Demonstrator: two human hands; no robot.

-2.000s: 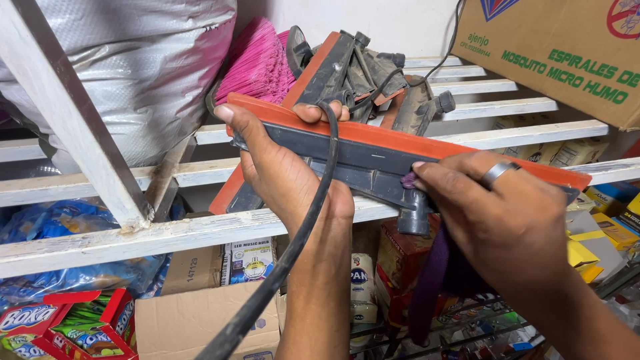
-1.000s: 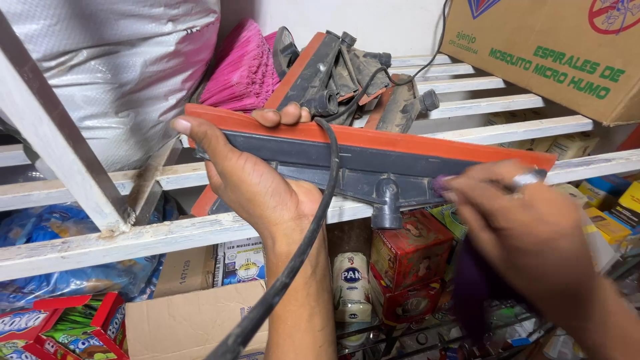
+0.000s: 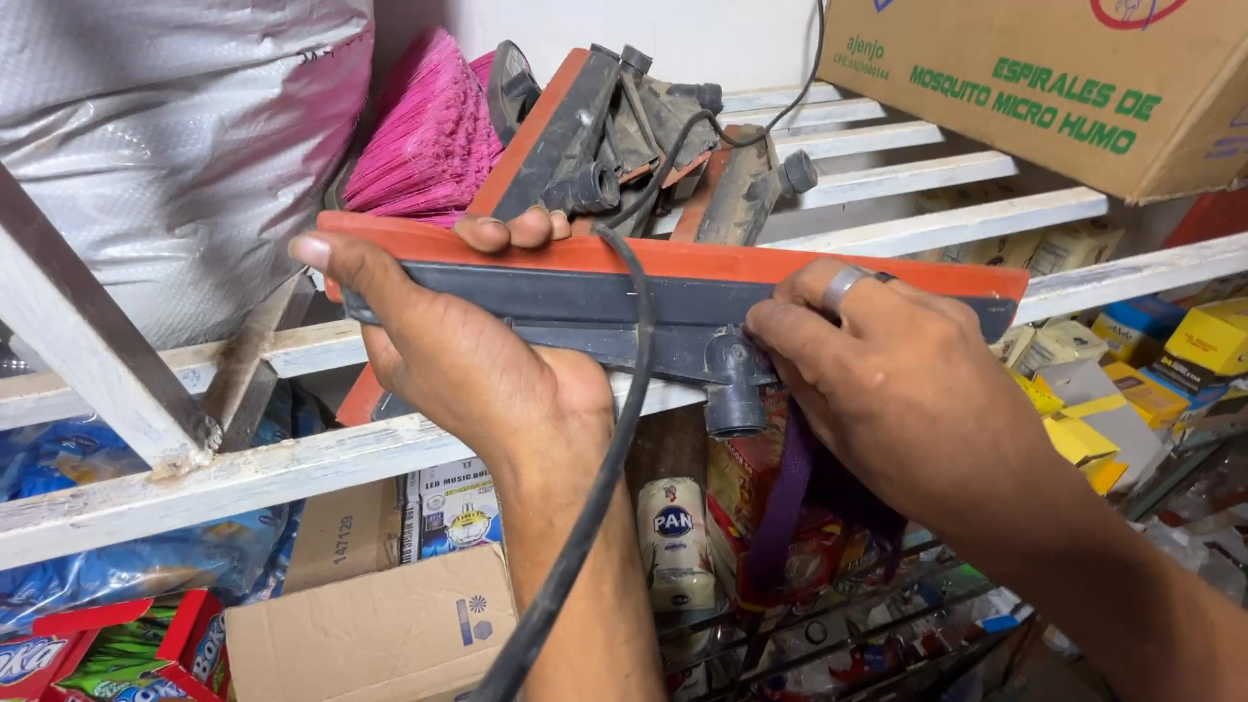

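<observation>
My left hand (image 3: 487,361) grips the left part of a floor squeegee head (image 3: 585,302), black plastic with an orange rubber blade, its fingertips curled over the blade. The handle socket points down at the middle. My right hand (image 3: 877,380), with a ring on one finger, presses a purple cloth (image 3: 790,497) against the body just right of the socket; the cloth hangs below, its upper end hidden by the fingers. A black cable (image 3: 585,526) passes in front of the squeegee and my left wrist. More dusty squeegee heads (image 3: 575,136) lie behind on the slatted rack.
A white slatted rack (image 3: 868,219) spans the view. Pink broom bristles (image 3: 429,136) and a large white sack (image 3: 175,146) stand at left, a cardboard box (image 3: 1033,97) at upper right. Below are a flour packet (image 3: 675,546), an open carton (image 3: 370,624) and other packaged goods.
My right hand with the purple cloth moved right along the squeegee, then back left to beside the socket. My left hand keeps its hold.
</observation>
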